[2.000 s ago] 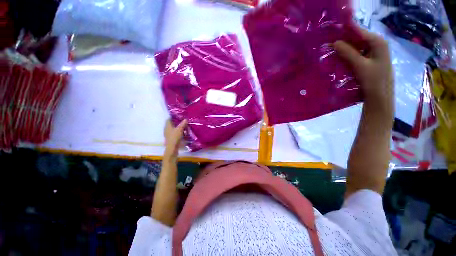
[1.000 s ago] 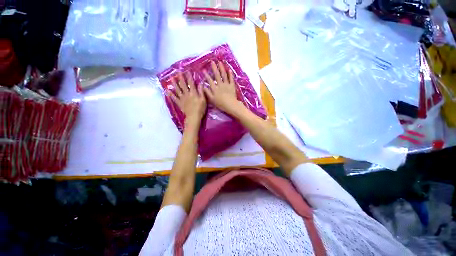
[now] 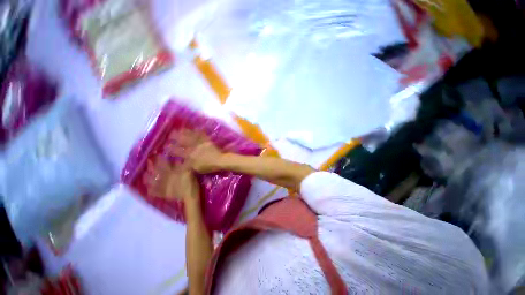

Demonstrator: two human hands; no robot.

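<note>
A bagged magenta garment (image 3: pixel 221 196) lies flat on the white table (image 3: pixel 144 248) in front of me, its clear bag shiny. My left hand (image 3: pixel 167 176) and my right hand (image 3: pixel 198 151) both lie on top of it, side by side. Both hands are blurred, with the fingers spread and nothing held in them. Part of the garment is hidden under the hands.
Pale mailers (image 3: pixel 299 86) lie flat at the upper right beyond orange tape (image 3: pixel 212 79). A beige item with red border (image 3: pixel 121 43) lies at the upper left. A plump pale parcel (image 3: pixel 52 167) is at the left. Yellow cloth (image 3: pixel 455 22) is at the top right.
First my right hand held up a second magenta garment; then both hands lay on the bagged stack, where they remain. The view has turned and shifted, and more magenta shows at the far left.
</note>
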